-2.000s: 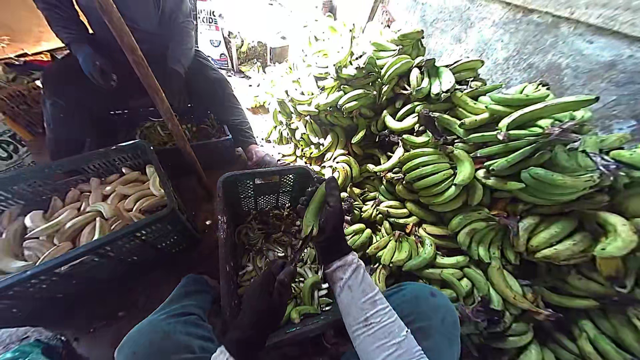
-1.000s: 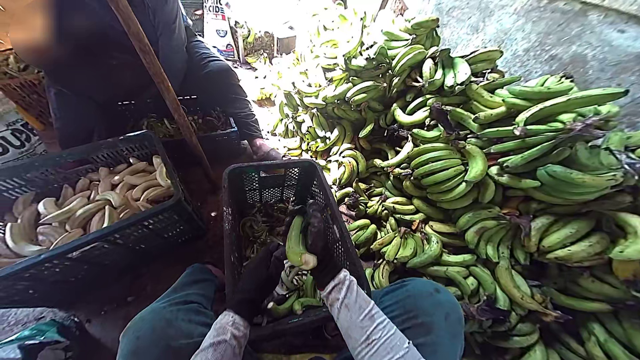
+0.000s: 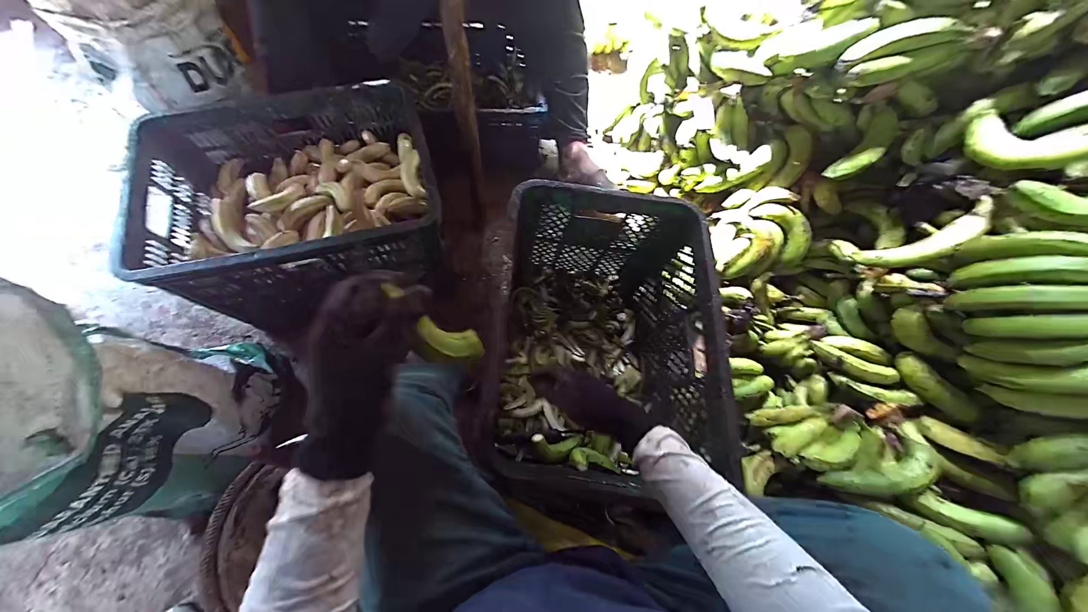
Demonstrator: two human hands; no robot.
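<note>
My left hand (image 3: pixel 357 365), in a dark glove and blurred, is raised left of the peel crate, near the front of the crate of peeled plantains. A green-yellow plantain (image 3: pixel 449 340) juts from its fingers. My right hand (image 3: pixel 595 404), also gloved, reaches low into the black plastic crate (image 3: pixel 722 382) between my knees. Its fingers are partly hidden among plantain peels (image 3: pixel 578 331), and whether they hold anything is unclear. Green plantain pieces or peels (image 3: pixel 586 450) lie at the crate's near end. Peeled plantains (image 3: pixel 314 200) fill part of the other black crate (image 3: pixel 280 255).
A large heap of green plantains (image 3: pixel 1020 297) borders the peel crate on the right. Beyond the crates, a wooden pole (image 3: pixel 461 93) stands before a person's dark-clothed leg (image 3: pixel 569 76) and another crate (image 3: pixel 501 119). Printed sacks (image 3: pixel 170 425) and a round rimmed container (image 3: pixel 225 535) lie left.
My hands were together over the peel crate with a green plantain; now they are apart, the left out to the left and the right down among the peels. The view has swung left and down.
</note>
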